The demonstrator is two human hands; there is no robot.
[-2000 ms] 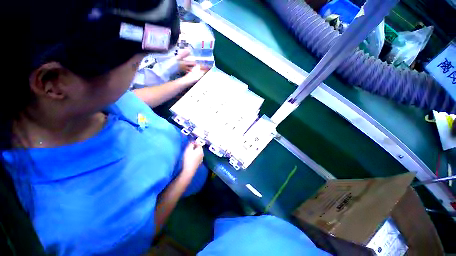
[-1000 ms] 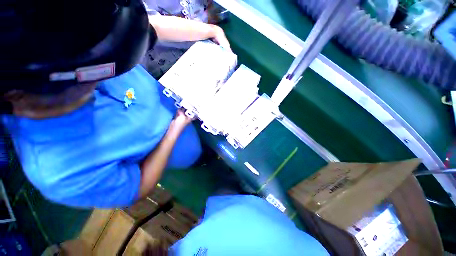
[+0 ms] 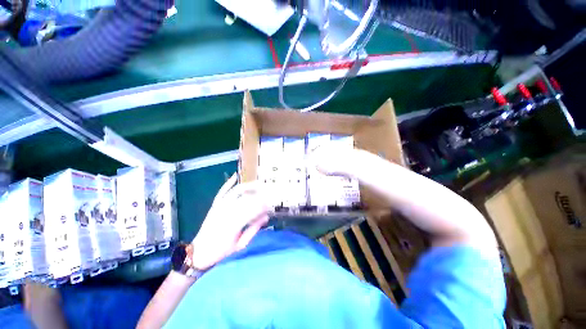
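Note:
The open brown carton (image 3: 378,132) is in the centre, flaps up. Several white retail boxes (image 3: 283,173) stand side by side inside it, with bare cardboard at its right end. My right hand (image 3: 333,160) reaches in from the right, its fingers on top of the boxes; whether it grips one is unclear. My left hand (image 3: 231,215), with a dark watch at the wrist, lies at the carton's front left corner, fingers bent and thumb apart; its grip is unclear. A row of white retail boxes (image 3: 61,225) with hang tabs stands at the left.
Another person's blurred hand (image 3: 45,305) is below the row. A metal post (image 3: 54,106) and grey ribbed duct (image 3: 106,48) are at upper left. A wooden pallet (image 3: 366,254) lies below the carton. Brown cartons (image 3: 559,199) and red-handled clamps (image 3: 514,103) are at the right.
The view has swung right, from the neighbouring worker to the carton. The carton and its boxes now show in the centre, and both my hands have come into view.

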